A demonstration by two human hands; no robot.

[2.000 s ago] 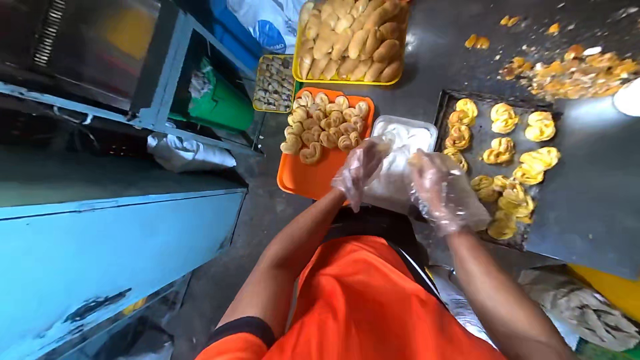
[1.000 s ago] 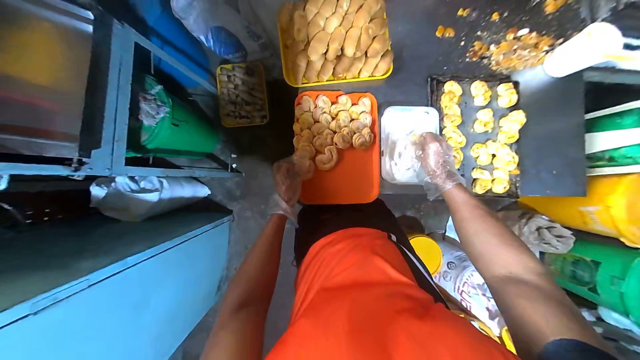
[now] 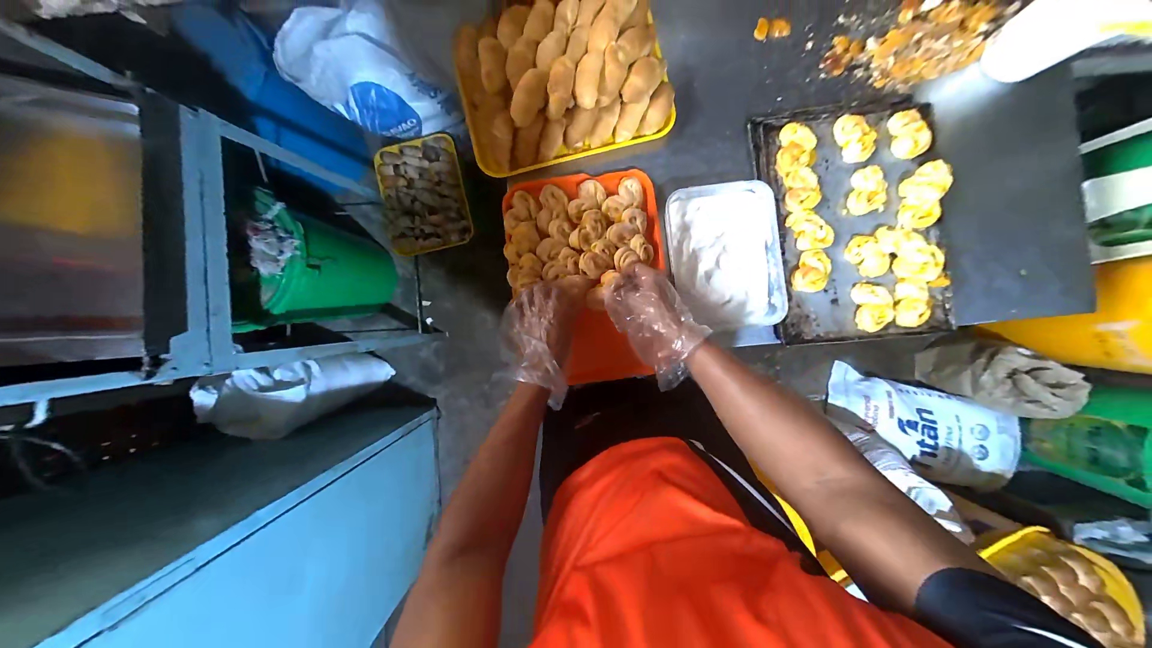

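Observation:
My left hand, in a clear plastic glove, is at the lower left of an orange tray, its fingers at a twisted bread roll in the front row. My right hand, gloved too, has its fingertips on a roll close beside it; how firmly either hand grips is hidden. Rows of twisted rolls fill the tray's upper part. Right of it stands a metal pan of white powder or cream. A dark baking tray farther right holds yellowish twisted rolls.
A yellow tray of long bread rolls stands behind the orange tray. A smaller yellow-rimmed tray is at its left. Crumbs and pieces lie at the upper right. A metal-framed rack and green bin are at the left.
Both hands were over the white-filled pan two seconds ago. My right hand has since moved left from the pan to the rolls in the orange tray, and my left hand is at its front row.

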